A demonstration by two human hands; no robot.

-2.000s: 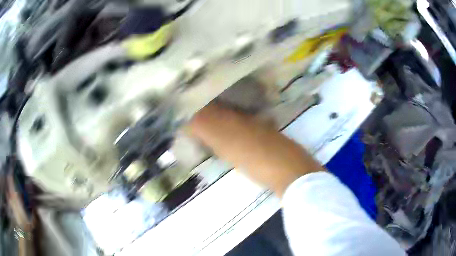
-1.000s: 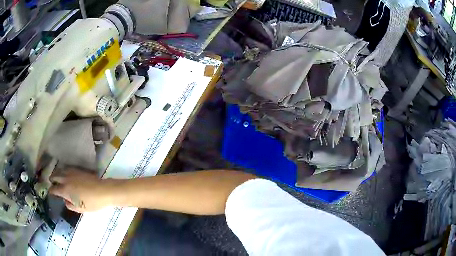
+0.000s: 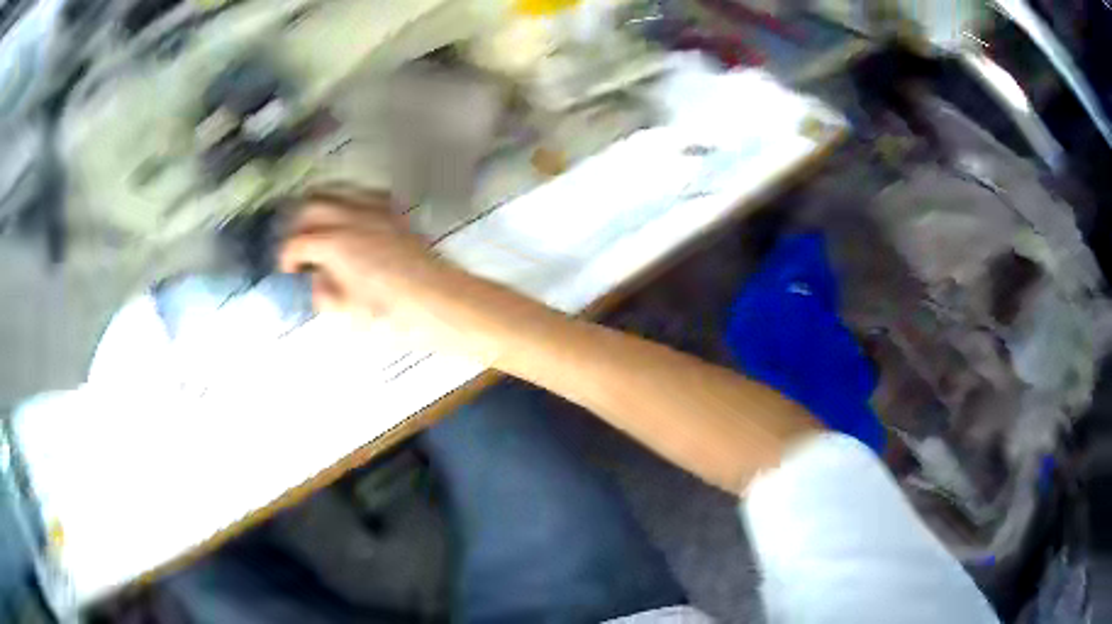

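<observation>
The frame is strongly blurred. My right hand (image 3: 348,254) is at the needle end of the cream sewing machine (image 3: 134,116), with its fingers bent. Whether the fingers hold anything cannot be told. A grey-taupe cloth piece (image 3: 439,134) lies just behind and to the right of the hand, in front of the machine body. The presser foot and needle cannot be made out. My left hand is not in view.
The white machine table (image 3: 293,390) has a wooden front edge. A blue crate (image 3: 799,329) with a large heap of taupe pieces (image 3: 976,256) stands at the right. The wearer's legs in dark blue show below the table.
The view has swung, so the machine and table sit further right and more table and the legs show. My right hand stays near the needle end; its fingers are too blurred to compare.
</observation>
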